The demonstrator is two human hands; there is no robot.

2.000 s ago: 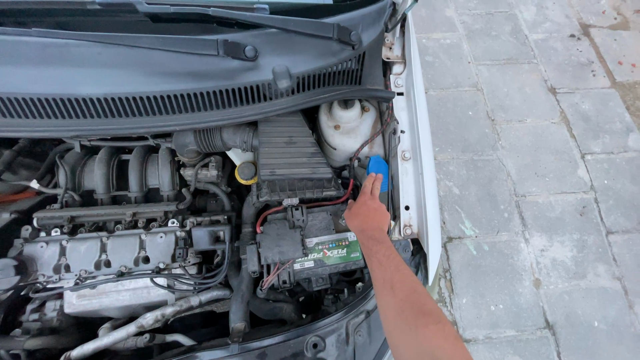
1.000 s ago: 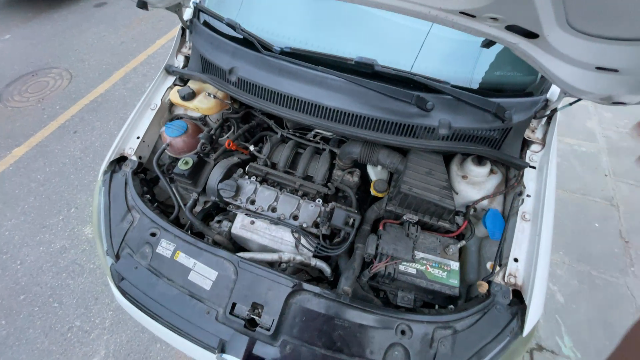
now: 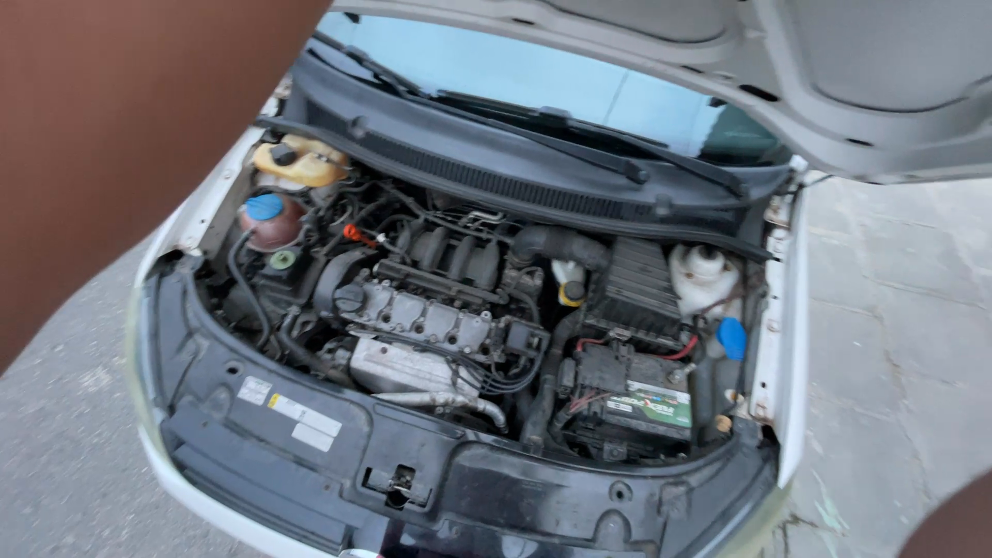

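Note:
Neither of my hands shows. A blurred arm crosses the upper left, its hand outside the frame, and a blurred bit of skin enters at the lower right corner. Below them lies a car's engine bay. The engine's metal cover (image 3: 418, 314) sits in the middle, with the battery (image 3: 643, 399) and ribbed black air filter box (image 3: 634, 291) to its right. A blue flip cap (image 3: 731, 338) stands beside the battery. At the left are a coolant tank's blue cap (image 3: 264, 207), a yellowed fluid reservoir (image 3: 302, 160) and an orange dipstick handle (image 3: 358, 235).
The raised white hood (image 3: 775, 62) hangs over the upper right, above the windshield (image 3: 542, 70) and wiper arms. The black front panel with its hood latch (image 3: 399, 487) runs along the front. Paving slabs (image 3: 891, 310) lie at the right, asphalt (image 3: 85, 418) at the left.
The hand that was at the blue flip cap two seconds ago has left it. The view has swung left and taken in more of the car. An arm now crosses the upper left.

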